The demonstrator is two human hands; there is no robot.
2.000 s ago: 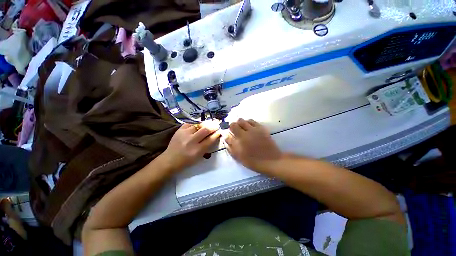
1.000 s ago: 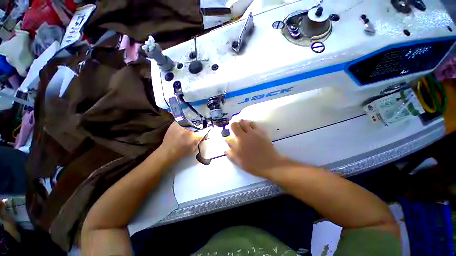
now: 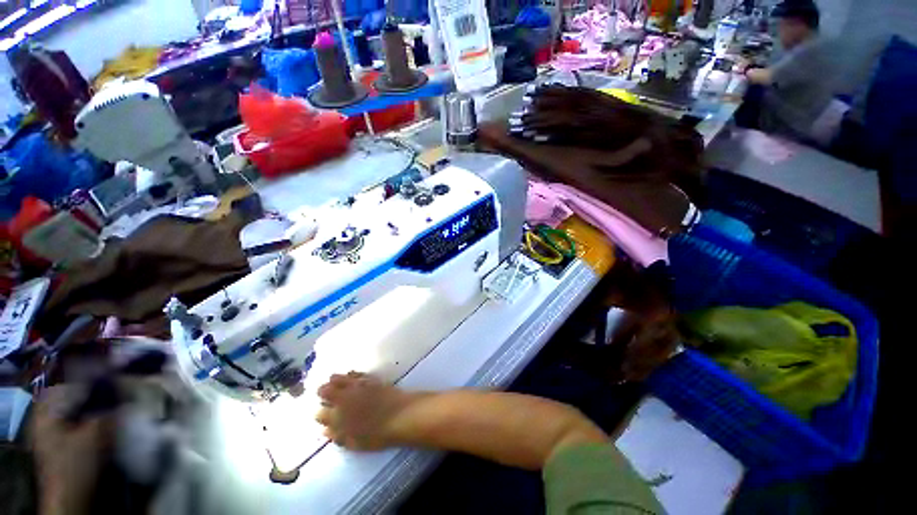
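The white sewing machine (image 3: 332,292) with a blue stripe stands left of centre, its lit needle area (image 3: 271,392) at the lower left end. My right hand (image 3: 357,410) lies on the machine bed (image 3: 377,473) just right of the needle, fingers curled; whether they grip anything is hidden. My left hand (image 3: 75,433) is at the lower left edge, badly blurred, beside blurred dark and white cloth (image 3: 151,438); its grip cannot be made out. Brown cloth (image 3: 161,267) lies behind the machine's left end.
Yellow-green loops (image 3: 548,244) and a small card (image 3: 513,277) lie at the table's right end. A blue basket (image 3: 774,272) with yellow-green cloth stands at right. Brown garments (image 3: 613,151) and a red basket (image 3: 302,141) are behind. A person (image 3: 804,80) sits at the back right.
The view has swung up and to the right, showing the workshop and basket. My left hand has moved away from the needle to the left. My right hand remains beside the needle.
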